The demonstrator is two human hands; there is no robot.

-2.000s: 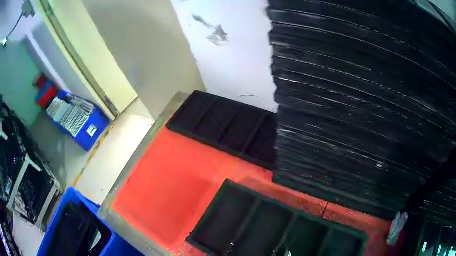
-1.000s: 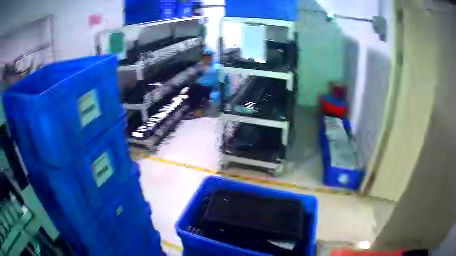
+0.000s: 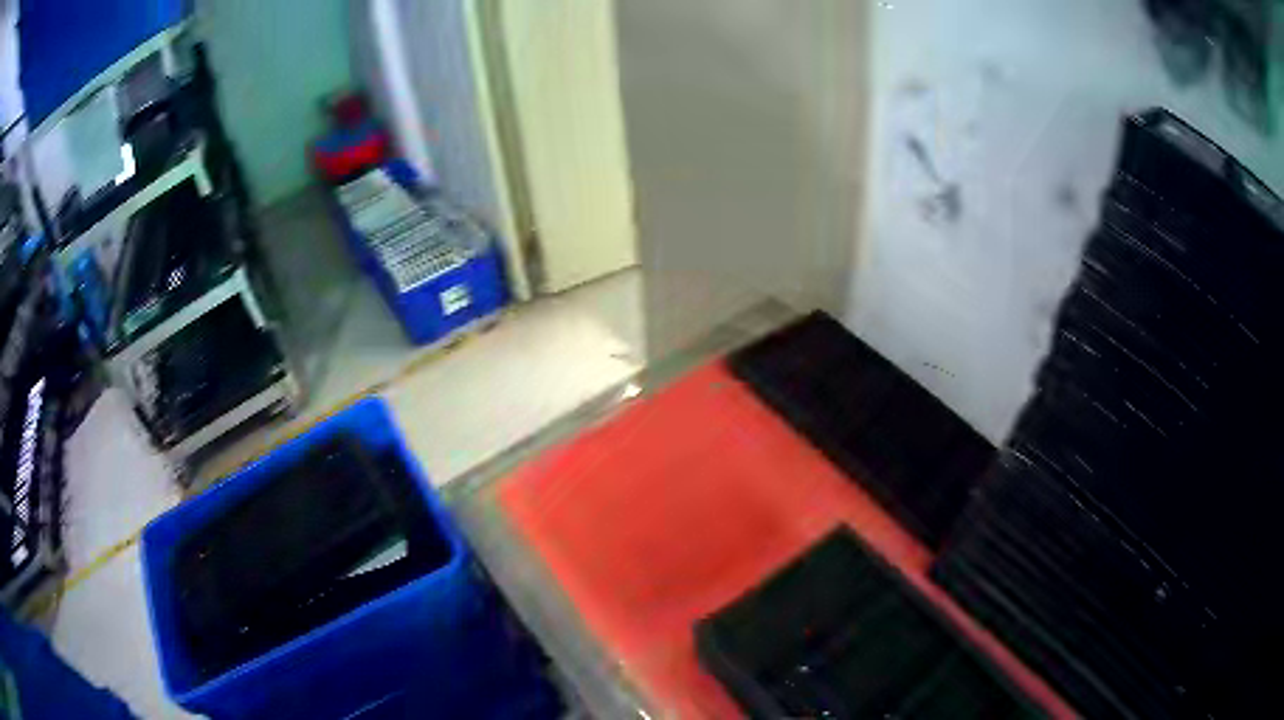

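Neither of my hands is in the picture. A black compartment tray [image 3: 845, 640] lies on the red mat [image 3: 648, 513] at the lower right, cut off by the bottom edge. Another black tray [image 3: 873, 422] lies along the white wall at the mat's back edge. A tall, leaning stack of black trays [image 3: 1141, 464] fills the right side. At the lower left a blue crate [image 3: 317, 640] holds a black tray-like piece [image 3: 296, 528] and a small pale piece. The picture is somewhat blurred.
A grey bench edge [image 3: 542, 598] runs beside the blue crate. A rack trolley [image 3: 211, 303] with black goods stands at the upper left. A blue floor crate of pale items [image 3: 444, 303] stands by the door frame, with a red container [image 3: 352, 148] behind it. Yellow lines mark the floor.
The view swung left to the racks and crate stack, then back right to the bench. The tall blue crate stack has mostly left the picture; mat, trays and tray stack are back in view.
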